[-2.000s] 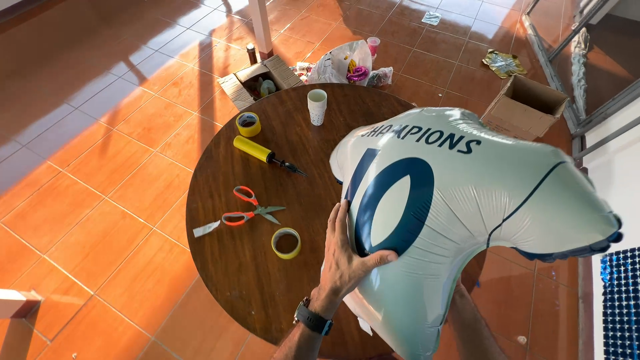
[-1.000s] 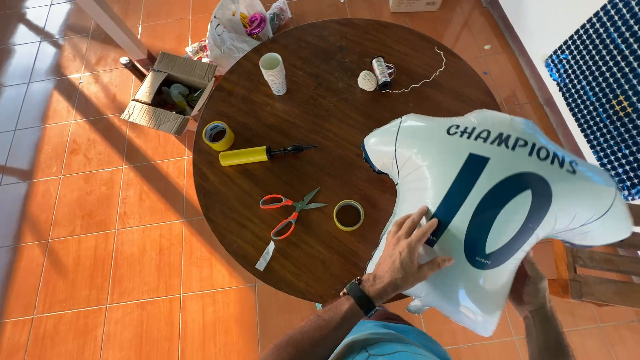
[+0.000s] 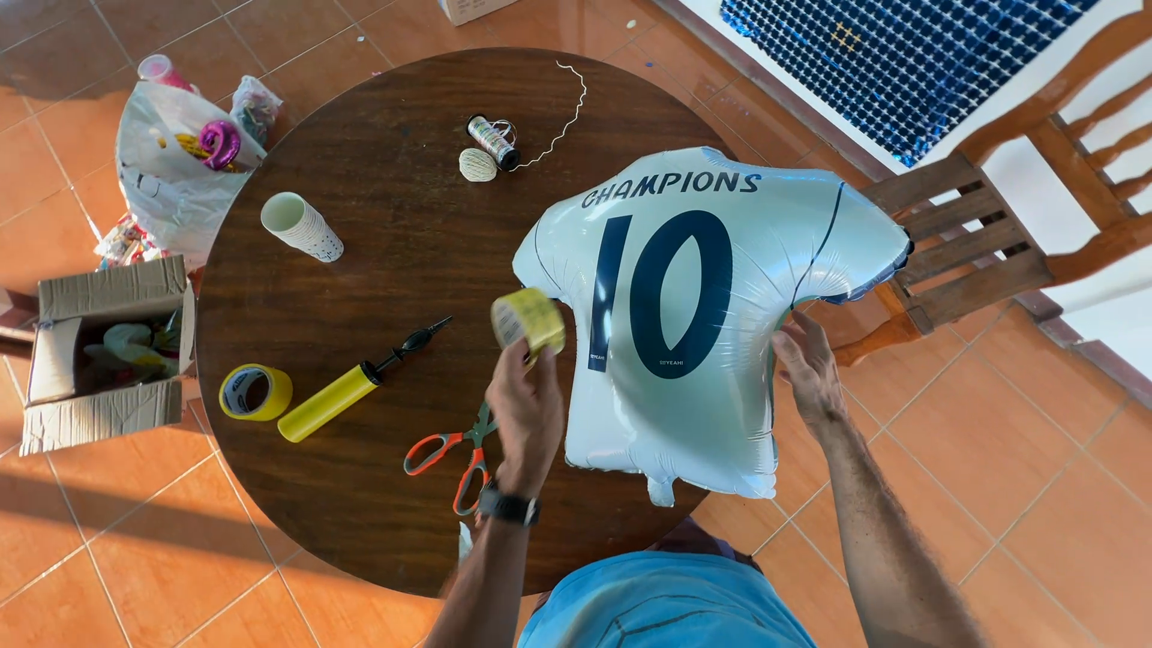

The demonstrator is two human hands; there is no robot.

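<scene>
My left hand [image 3: 525, 405] grips a roll of yellow tape [image 3: 529, 322] above the table, just left of a shirt-shaped foil balloon [image 3: 670, 270]. The inflated balloon is white with a dark number and lettering, and rests at the table's right side. At its right lower edge is my right hand [image 3: 808, 364], fingers apart, beside or lightly touching the foil. Orange-handled scissors [image 3: 463, 450] lie partly behind my left hand. A yellow balloon pump [image 3: 333, 400] and a second yellow tape roll [image 3: 256, 392] lie farther left.
The round wooden table [image 3: 387, 198] holds stacked paper cups [image 3: 301, 227], a ball of twine [image 3: 477, 165] and a string spool [image 3: 493, 141]. On the floor at left are an open cardboard box [image 3: 108, 355] and a plastic bag [image 3: 175, 180]. A wooden chair [image 3: 972, 243] stands at right.
My left hand has left the balloon and picked up the tape roll that lay beside the scissors. The balloon has moved left over the table and turned more upright. The view has shifted.
</scene>
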